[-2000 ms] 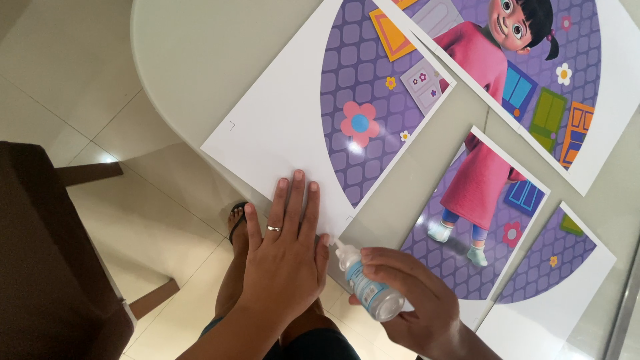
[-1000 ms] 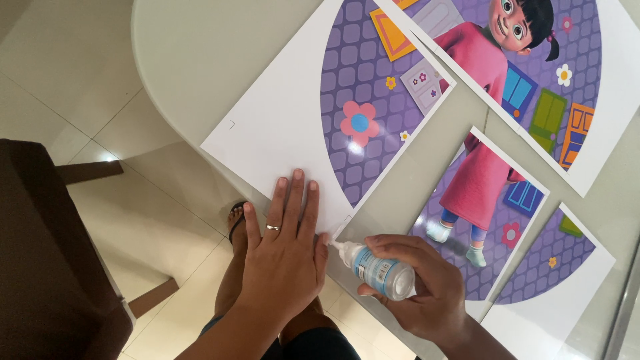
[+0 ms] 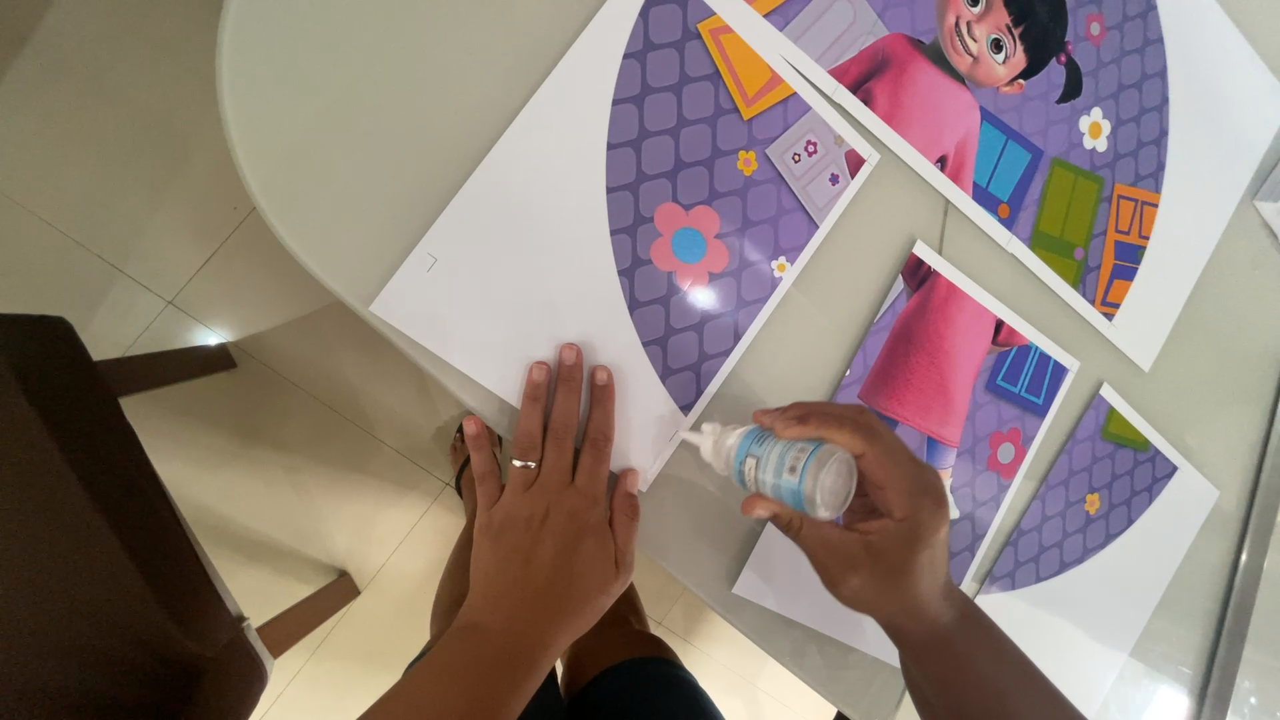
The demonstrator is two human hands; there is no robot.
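Note:
My left hand point(image 3: 555, 520), with a ring on one finger, lies flat with fingers apart on the white corner of a printed paper sheet point(image 3: 500, 230) that shows a purple pattern and a pink flower. In my right hand point(image 3: 870, 510) is a small clear glue bottle point(image 3: 790, 470) with a blue and white label, tilted so its white nozzle points left at the sheet's edge near the bottom corner. Right of it lie a sheet piece with a pink dress point(image 3: 930, 360) and a purple corner piece point(image 3: 1090, 500). A larger sheet with a cartoon girl point(image 3: 1000, 130) lies above.
The pieces rest on a pale glass table point(image 3: 330, 130) with a rounded edge at left. A dark brown chair point(image 3: 100, 520) stands on the tiled floor at lower left. My feet and legs show below the table's edge. A metal strip point(image 3: 1245, 590) runs along the far right.
From the first frame to the second, my right hand and the bottle shift slightly and the bottle turns more level. The nozzle stays near the sheet's edge. My left hand stays in place.

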